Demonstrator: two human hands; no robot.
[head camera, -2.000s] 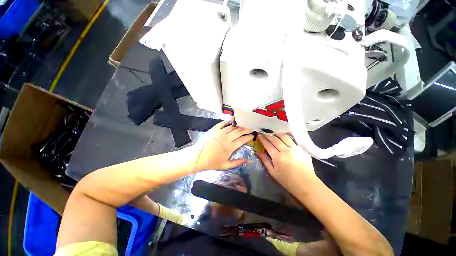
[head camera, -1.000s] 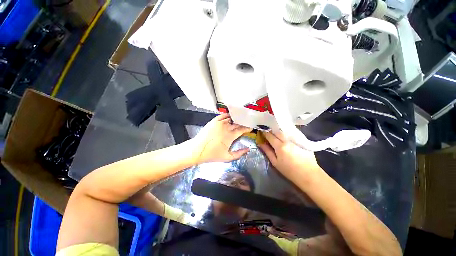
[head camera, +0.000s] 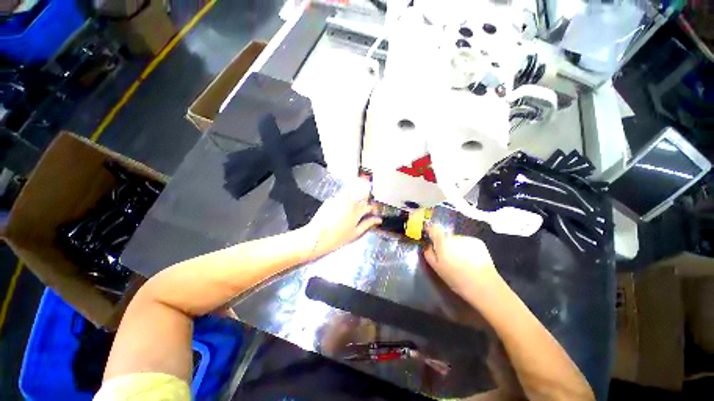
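My left hand (head camera: 341, 222) pinches a short black strap (head camera: 389, 220) under the front of the white sewing machine head (head camera: 427, 117). The strap runs toward the yellow sewing clamp (head camera: 416, 224). My right hand (head camera: 460, 255) is just right of the clamp, fingers bent inward; its fingertips are partly hidden, and I cannot tell what they hold. A plain black strap (head camera: 376, 304) lies alone nearer me. Red thread snips (head camera: 385, 354) lie beyond its near side, close to the table edge.
A black strap pile (head camera: 274, 160) lies left of the head. Dark strap pieces with pale lines (head camera: 540, 192) are heaped right, behind a curved white arm (head camera: 513, 220). A control panel (head camera: 660, 174) stands right. An open cardboard box (head camera: 47, 204) and blue bin (head camera: 35, 345) are at left.
The view has shifted, showing more of the machine's top and the panel. My hands are farther apart, and the short black strap and yellow clamp now show between them.
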